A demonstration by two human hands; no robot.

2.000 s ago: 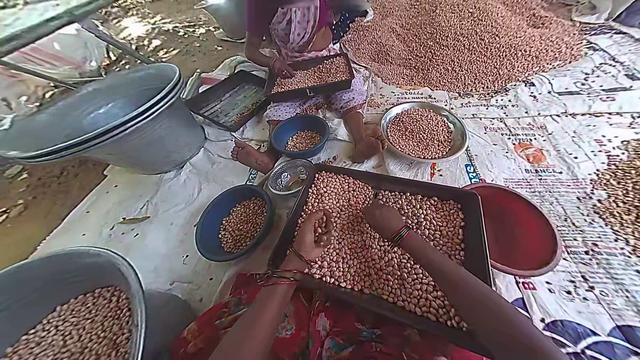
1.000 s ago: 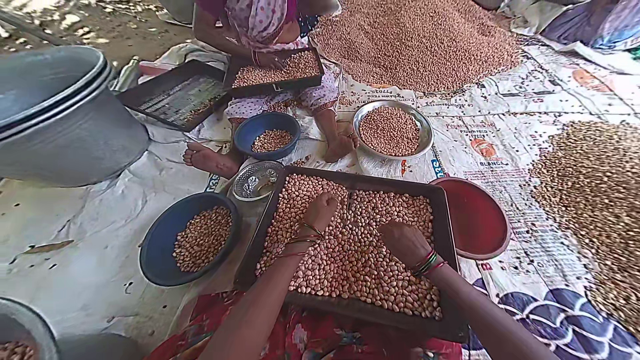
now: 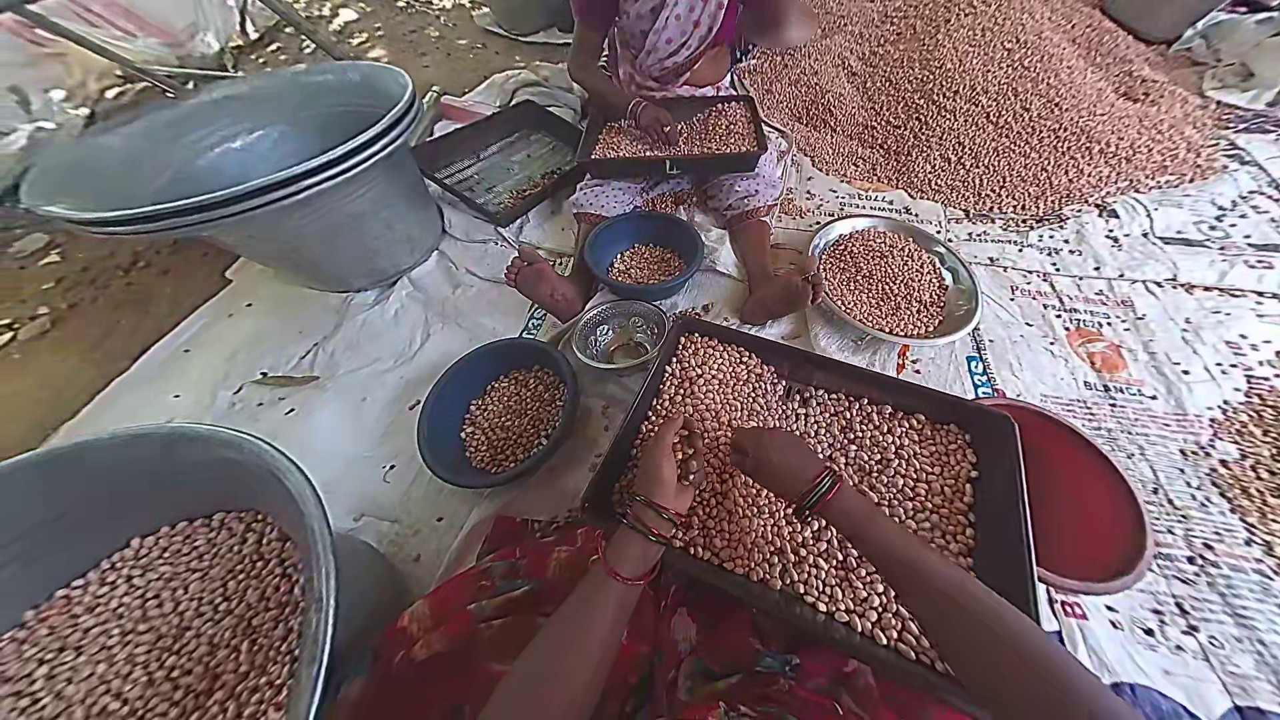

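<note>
A black plastic tray full of shelled nuts or large seeds lies tilted across my lap. My left hand is raised over its left part, palm turned inward, with several nuts held in its curled fingers. Beside it, my right hand is over the nuts near the tray's middle, back of the hand up; its fingertips are hidden, so I cannot tell what it holds. Left of the tray stand a blue bowl partly filled with nuts and a small perforated metal bowl.
Opposite, a person's hand rests in another tray. Around are a blue bowl, a steel basin of nuts, a red shallow basin, large metal tubs, a tub of nuts and a big nut heap.
My left hand has lifted off the nuts and now holds several. My right hand has moved closer to it. The view has swung left.
</note>
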